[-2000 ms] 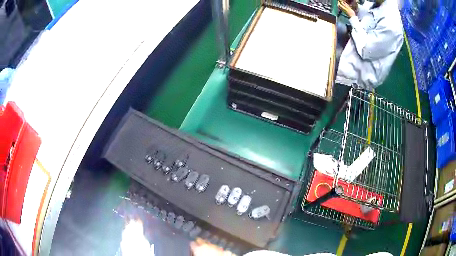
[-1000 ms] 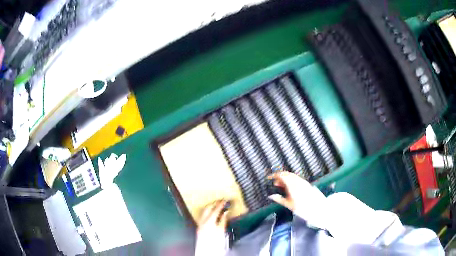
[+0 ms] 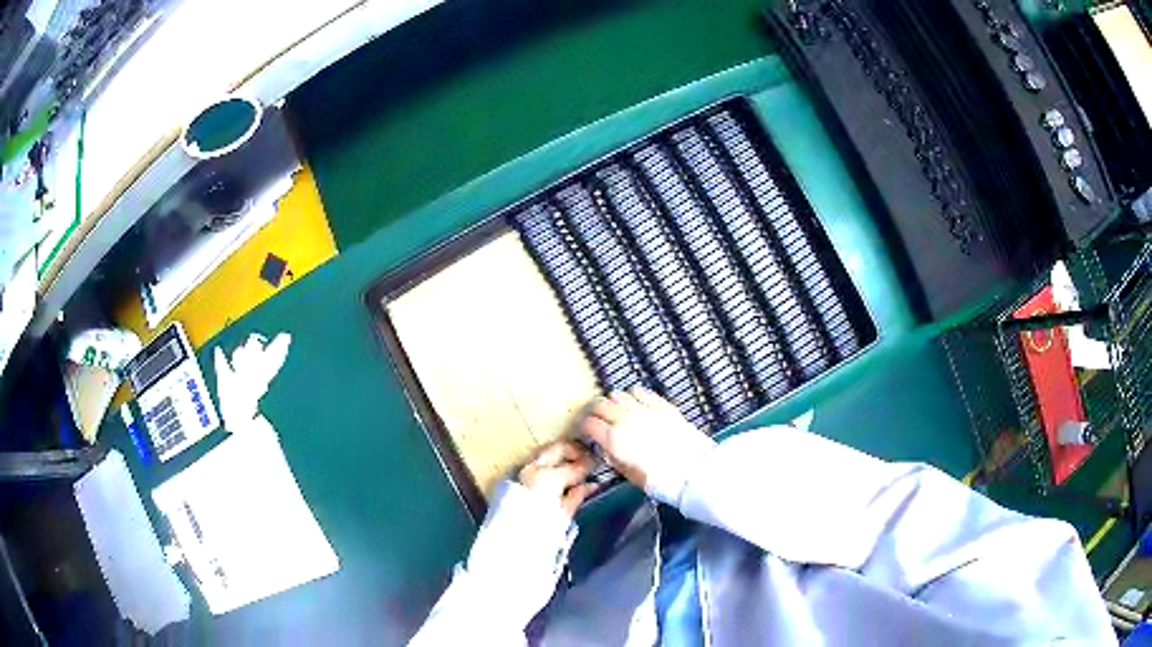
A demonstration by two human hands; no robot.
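Observation:
The shallow black packing tray lies at an angle in front of me. Packed rows of units, like dark ribs with pale slits, fill its right part. A tan cardboard liner shows in its left part. My left hand and my right hand are bare and meet at the tray's near edge, at the front end of the leftmost row. Fingers of both hands are bent close together. Any unit between them is hidden or too small to make out.
A black supply tray with loose units lies at the upper right. A wire trolley holds a red box. At left are a calculator, white gloves, paper sheets and a yellow folder.
The view has swung from the supply trays to the packing tray. Since a second ago, my right hand has moved left to the leftmost row, and my two hands have come together.

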